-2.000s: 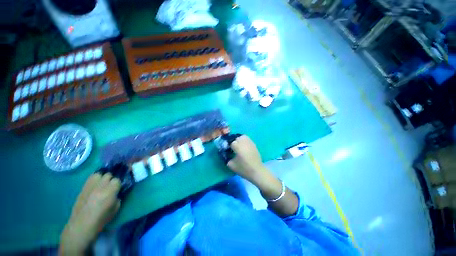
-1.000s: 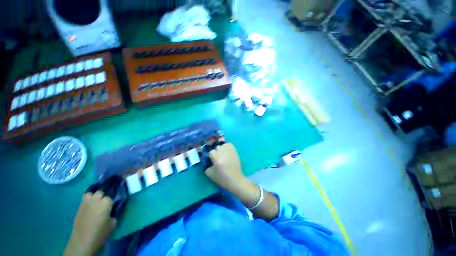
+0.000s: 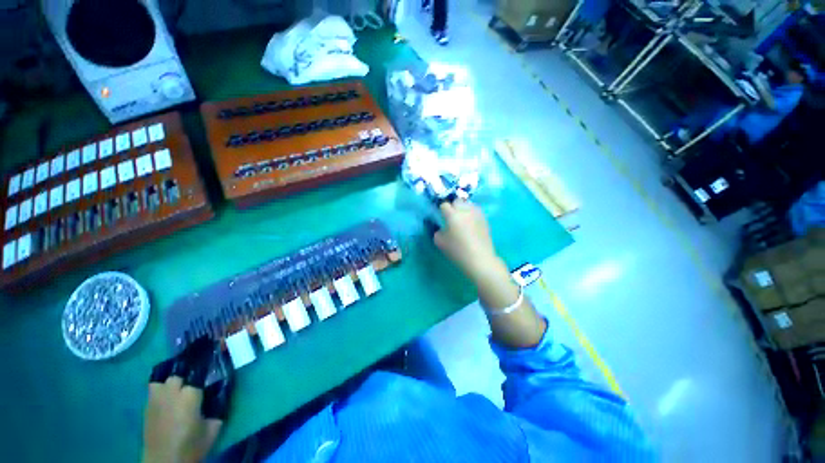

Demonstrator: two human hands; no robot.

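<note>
The dark-grey assembly jig [image 3: 271,276] lies aslant on the green bench, with several white heat sinks [image 3: 297,314] in a row along its near edge. My left hand [image 3: 185,393], with black coverings on its fingers, is at the jig's left end by the leftmost block; its fingertips are partly hidden, so I cannot tell if it grips anything. My right hand [image 3: 463,233] reaches to the near end of the shiny clear plastic bag [image 3: 440,136] of white and silver blocks. Its fingertips touch the blocks there; whether it holds one cannot be told.
The left parts tray [image 3: 99,199] and right parts tray [image 3: 298,145] stand behind the jig. The screw dish [image 3: 106,315] is left of it. A white device [image 3: 131,59] and white crumpled bag [image 3: 314,50] are at the back. A person [image 3: 769,113] is far right.
My right hand has left the jig's right end and moved up and right to the plastic bag. One more white block shows at the jig's right end. My left hand stays at the left end.
</note>
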